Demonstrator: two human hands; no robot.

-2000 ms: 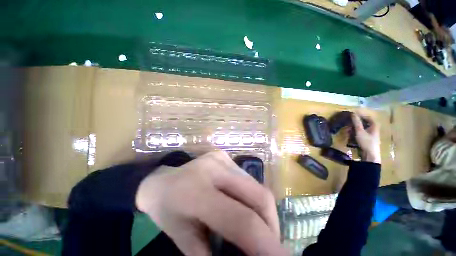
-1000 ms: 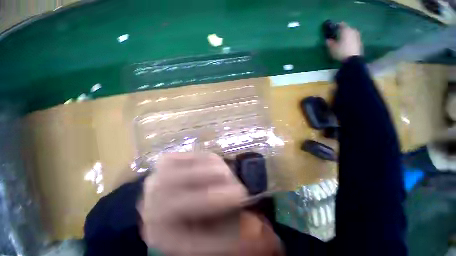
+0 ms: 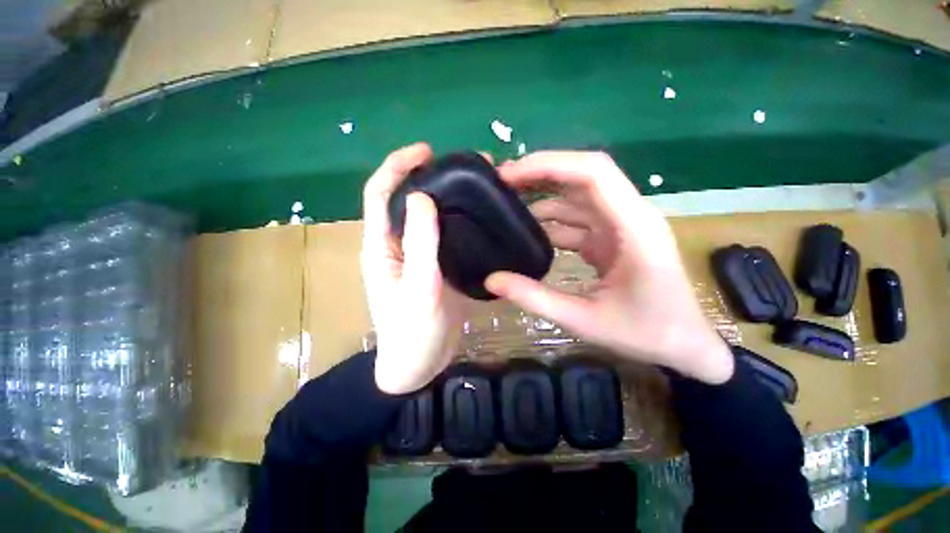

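A black plastic housing (image 3: 479,224) is held up in front of me between both hands, above the far edge of the bench. My left hand (image 3: 409,271) grips its left side, with fingers on its near face. My right hand (image 3: 615,265) grips its right side, with the thumb at its lower edge. Below my hands, several black housings in the tray (image 3: 529,408) stand side by side with oval rims up, at the edge nearest me. The clear blister tray (image 3: 651,416) is partly hidden by my hands and sleeves.
Loose black housings (image 3: 754,283) lie on the cardboard bench cover (image 3: 245,312) to the right. Stacked blister trays (image 3: 94,344) stand at the left. The green conveyor belt (image 3: 417,94) with white specks runs beyond the bench. A blue stool (image 3: 922,448) shows at lower right.
My right hand has come back from the belt to the middle. Both hands now hold a housing, raised over the tray. The housings in the tray are more visible.
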